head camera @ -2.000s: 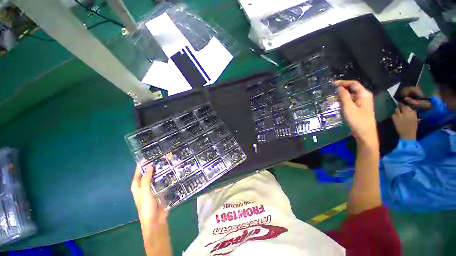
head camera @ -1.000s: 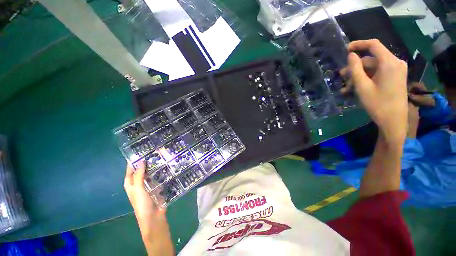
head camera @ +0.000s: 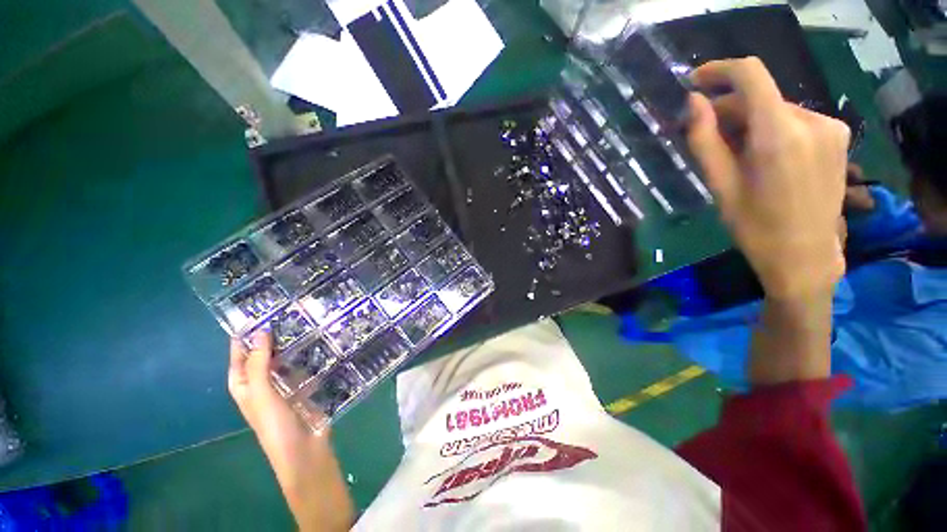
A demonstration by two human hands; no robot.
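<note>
My left hand (head camera: pixel 272 390) grips the lower left edge of a clear compartment tray (head camera: pixel 348 286) with small dark parts in its pockets, over the left half of the black divided tray (head camera: pixel 486 156). My right hand (head camera: pixel 763 171) holds a second clear compartment tray (head camera: pixel 623 130) by its right side, tilted steeply over the right end of the black tray. Few or no parts show in it; blur hides its pockets. A loose pile of small electronic parts (head camera: pixel 561 213) lies in the right compartment, just left of and below the tilted tray.
Behind the black tray lie an adhesive sheet (head camera: pixel 389 57) with a black end and white liner paper (head camera: pixel 312 78). A grey metal post (head camera: pixel 203 62) stands back left. A second black tray (head camera: pixel 779 62) is back right. A co-worker's blue sleeve (head camera: pixel 867 333) is at the right.
My right hand has lifted and tilted its clear tray, and its parts now lie loose in the black tray. My left hand with its tray has shifted slightly left.
</note>
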